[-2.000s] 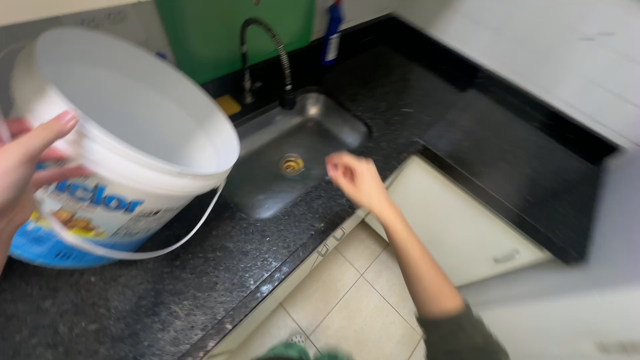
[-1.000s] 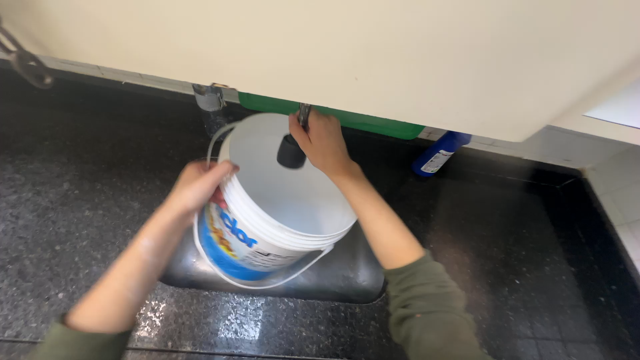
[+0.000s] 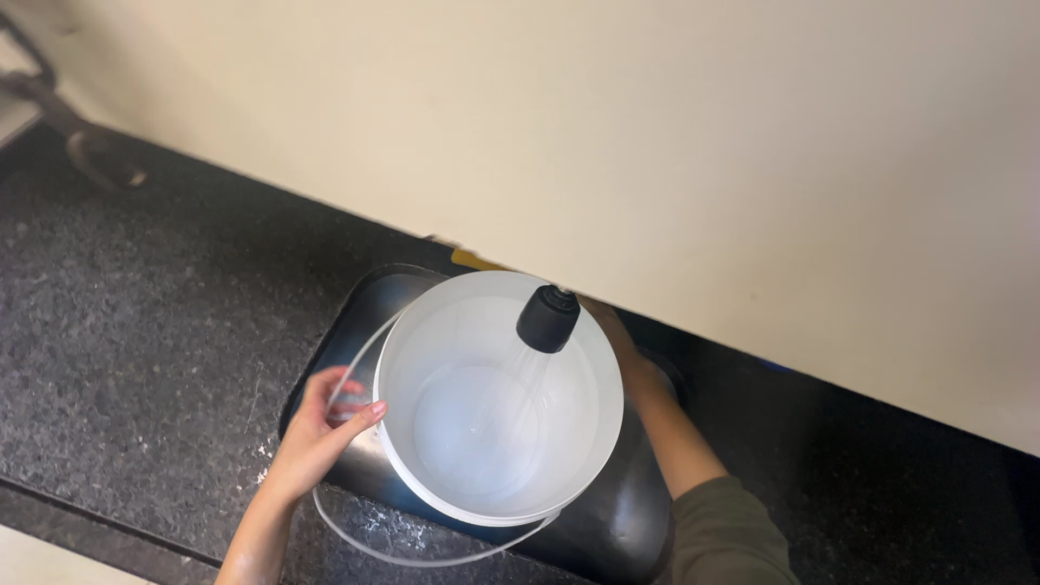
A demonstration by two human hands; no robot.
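Observation:
A white plastic bucket (image 3: 500,398) stands upright in the stainless steel sink (image 3: 626,520), its mouth facing up. Water sprays into it from the black faucet head (image 3: 548,318) over its back right part. My left hand (image 3: 329,426) is at the bucket's left rim, the thumb touching the rim and the other fingers spread near the wire-like handle (image 3: 422,562), which hangs down in front. My right hand (image 3: 609,325) reaches behind the bucket's right side, partly hidden by the bucket and the pale cabinet panel; what its fingers touch cannot be seen.
Dark speckled stone countertop (image 3: 162,325) surrounds the sink. A large pale cabinet panel (image 3: 569,122) overhangs the back of it. A yellow item (image 3: 479,260) lies behind the bucket. A dark metal object (image 3: 73,122), blurred, is at the upper left.
The bucket, tilted above the sink a second ago, now stands upright in it. My right hand has let go of the faucet head and moved behind the bucket. Water now runs.

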